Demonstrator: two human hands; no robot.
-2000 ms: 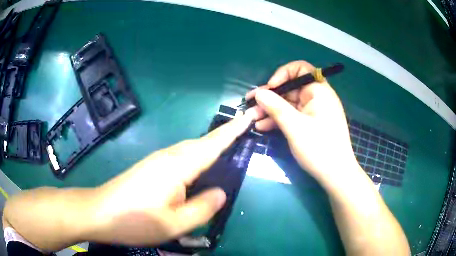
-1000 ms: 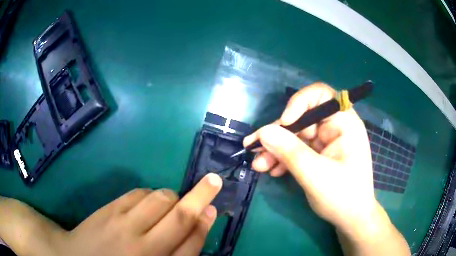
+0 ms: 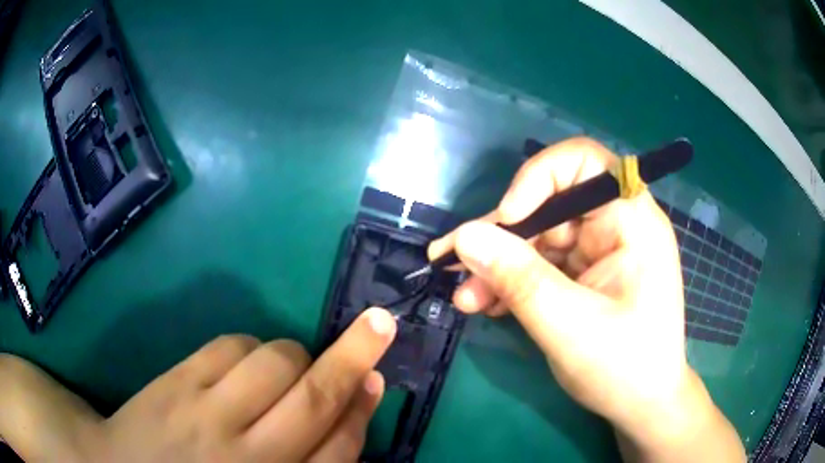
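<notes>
A black plastic housing lies on the green mat, inside face up, its recessed compartment at the top. My left hand rests on its left side, index fingertip on the inside below the compartment. My right hand holds black tweezers with a yellow band; their metal tip is in the compartment. I cannot tell whether a pad is at the tip. A clear liner sheet with rows of black pads lies behind the housing and passes under my right hand.
Two more black housings lie at the left on the green mat, one partly over the other. A white strip curves across the upper right. A dark textured edge shows at the lower right.
My left index finger has come off the housing's top end and now presses inside it. The tweezer tip has moved into the compartment. The view has shifted, and the sheet's glossy end shows.
</notes>
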